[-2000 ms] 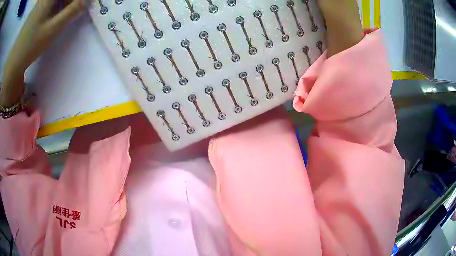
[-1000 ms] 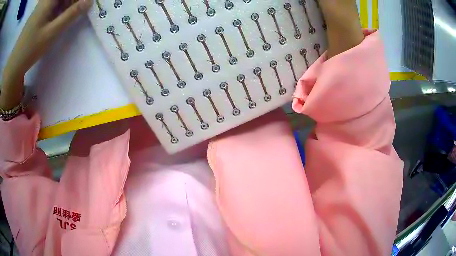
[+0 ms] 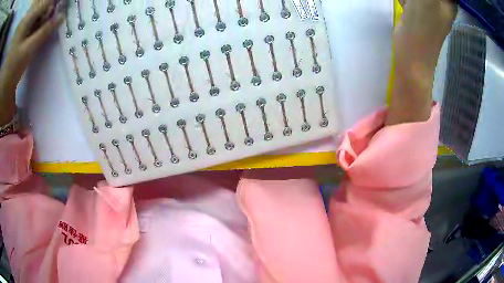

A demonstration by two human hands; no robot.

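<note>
The off-white holding board [image 3: 166,119] lies tilted on the bench, its lower edge crossing the yellow front strip. Rows of small double-ended parts [image 3: 208,73], thin brown shafts with a round silvery ring at each end, cover it. My left hand [image 3: 37,25] is at the board's upper left edge, fingers against it, partly cut off by the picture's top. My right hand [image 3: 428,12] is off the board at the top right; its fingers are cut off by the picture's edge, so what it holds is hidden.
A white label with blue print [image 3: 305,9] is at the board's upper right. A grey ribbed stack [image 3: 463,91] stands at the right. A dark blue object [image 3: 482,15] is at the top right corner. Yellow tape [image 3: 282,162] marks the bench's front edge.
The board has shifted left and turned so its lower edge is more level. My left hand moved left with its edge. My right hand has left the board and moved right.
</note>
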